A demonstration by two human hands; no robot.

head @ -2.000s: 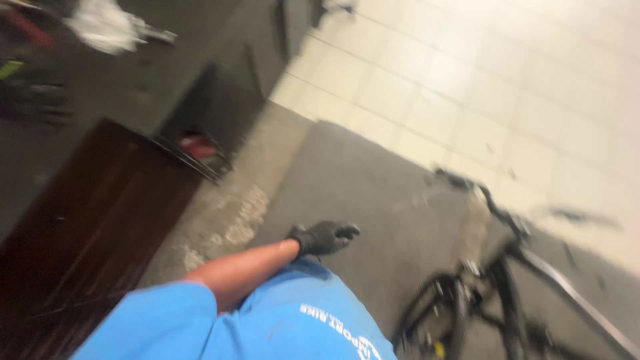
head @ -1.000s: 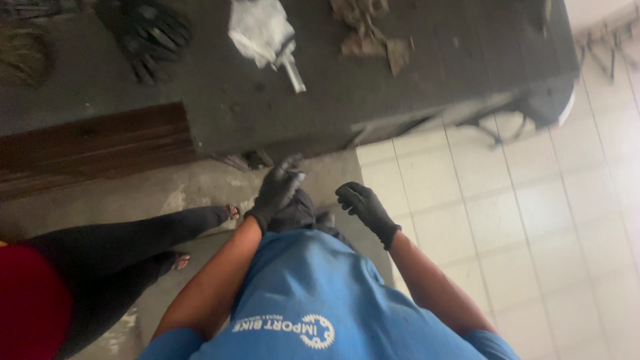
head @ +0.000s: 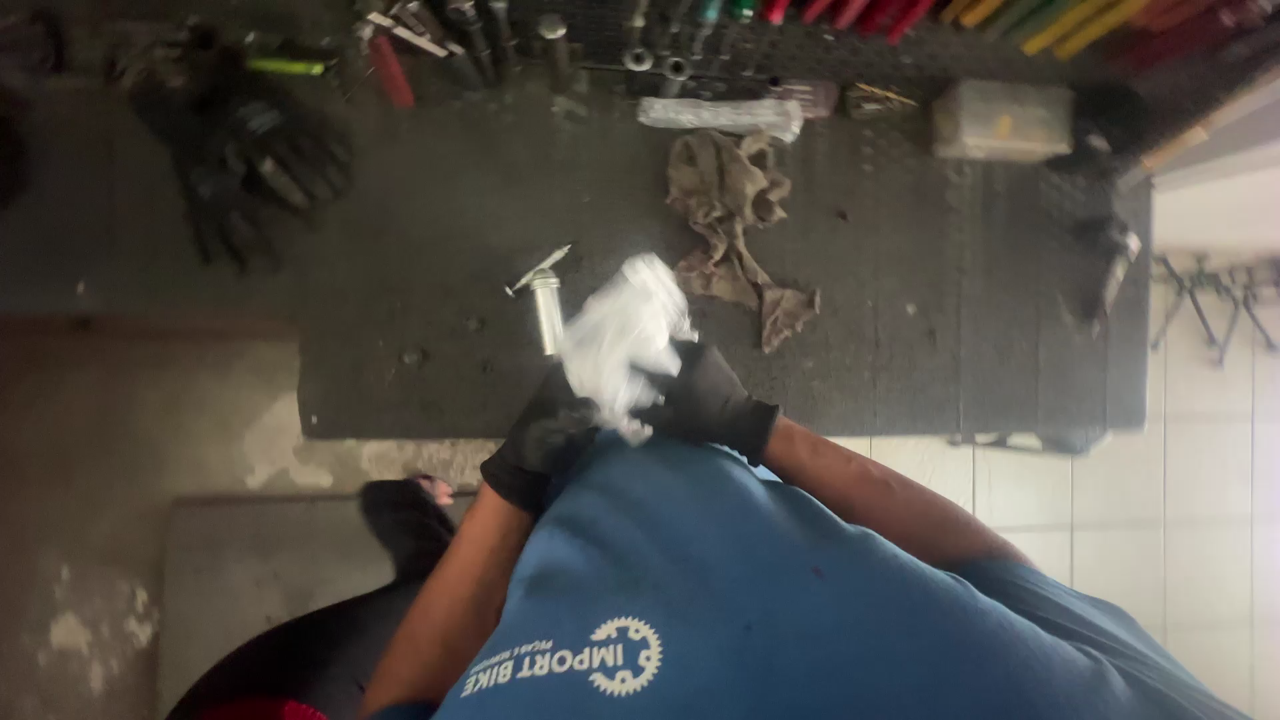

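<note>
My left hand (head: pixel 545 435), in a black glove, is at the lower left side of a crumpled white plastic bag (head: pixel 625 330) and grips it. My right hand (head: pixel 710 400), gloved in black too, holds the bag from the other side; its fingers are partly hidden by the blurred plastic. A silvery metal cylinder with a crossbar (head: pixel 547 310) juts up just left of the bag; whether it is inside the bag or lies on the bench is unclear. Right of the bag, a crumpled brown rag (head: pixel 730 220) lies on the dark workbench (head: pixel 430 380).
Black gloves (head: pixel 270 160) lie at the bench's left. Hand tools, a clear plastic-wrapped item (head: pixel 720 117) and a translucent box (head: pixel 1003 122) line the back, below colourful handles. Another person's dark-clad leg (head: pixel 320 620) is at lower left, beside the bench.
Both hands were empty and apart one second ago; now they are together on the white bag, which lay on the bench before. The view has swung from the floor and bicycle to the bench.
</note>
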